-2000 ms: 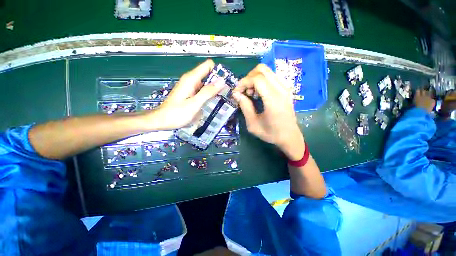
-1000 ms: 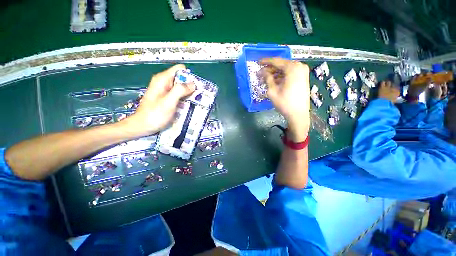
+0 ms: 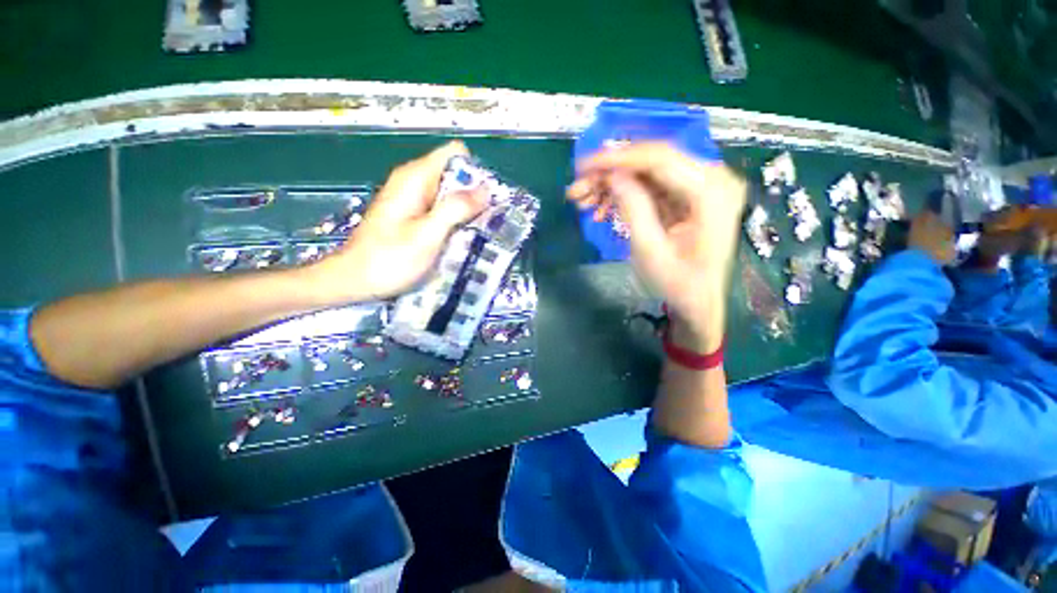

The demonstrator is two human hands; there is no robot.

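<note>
My left hand (image 3: pixel 400 232) is shut on a phone middle frame (image 3: pixel 464 272), silver-grey with a dark central strip. It holds the frame tilted over the clear compartment tray (image 3: pixel 307 446), thumb on the top end near a small blue spot. My right hand (image 3: pixel 666 220), with a red wristband, is raised over the blue bin (image 3: pixel 655 116) and hides much of it. Its fingers are bent close together and blurred; whether they hold anything I cannot tell. Small dark, reddish and gold components (image 3: pixel 440 383) lie in the tray cells, partly hidden by my left arm.
Silver-white sub-assemblies (image 3: pixel 800 214) lie right of the bin, beside a thin crumpled film heap (image 3: pixel 763 304). A pale worn rail (image 3: pixel 348 102) separates the bench from the green conveyor (image 3: pixel 556 52), which carries spaced frames (image 3: pixel 721 41). A neighbour's blue sleeve (image 3: pixel 927 359) is at the right.
My right hand has left the top end of the phone frame and moved right, over the blue bin. My left hand still holds the frame, now away from my right fingers.
</note>
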